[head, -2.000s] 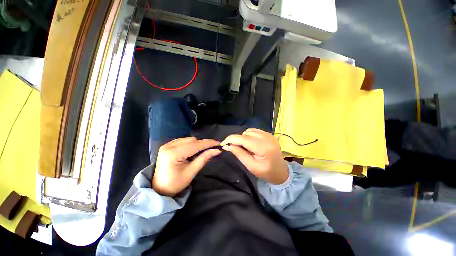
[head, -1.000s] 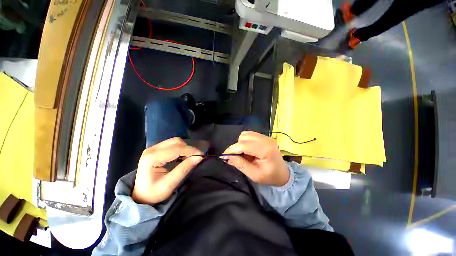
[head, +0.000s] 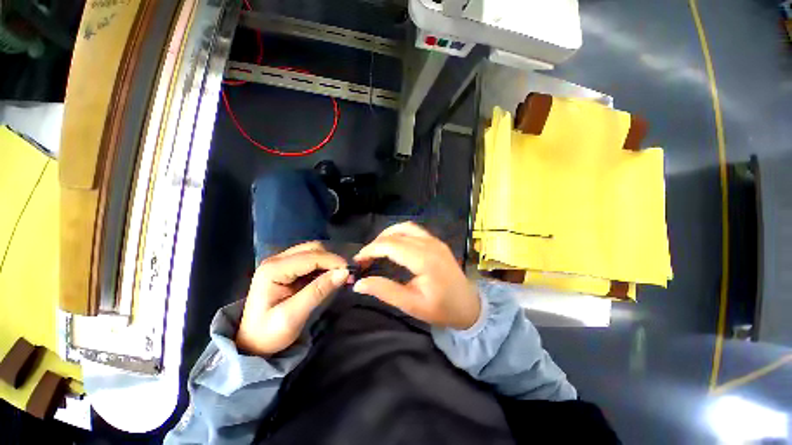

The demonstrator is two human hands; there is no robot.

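Observation:
My left hand (head: pixel 291 295) pinches a thin black cord (head: pixel 352 271) between thumb and forefinger, over the dark apron (head: pixel 391 374). Only a short dark bit of the cord shows at the fingertips; the rest is hidden or lost against the apron. My right hand (head: pixel 421 276) is close beside it, thumb and forefinger apart around the cord's end; whether it touches the cord cannot be told. Another black cord (head: pixel 517 232) lies almost straight across the right yellow stack (head: pixel 577 191).
At left stands a long tan fixture (head: pixel 82 226) with a metal frame, beside more yellow sheets (head: pixel 26 200). A white machine end (head: pixel 512 30) is at the top, a red hose (head: pixel 287 154) below it. Brown blocks (head: pixel 533 113) show at the right stack.
The cord was stretched between both hands a second ago. My right hand has moved left to my left fingertips and its fingers have parted. The cord on the stack now lies straighter.

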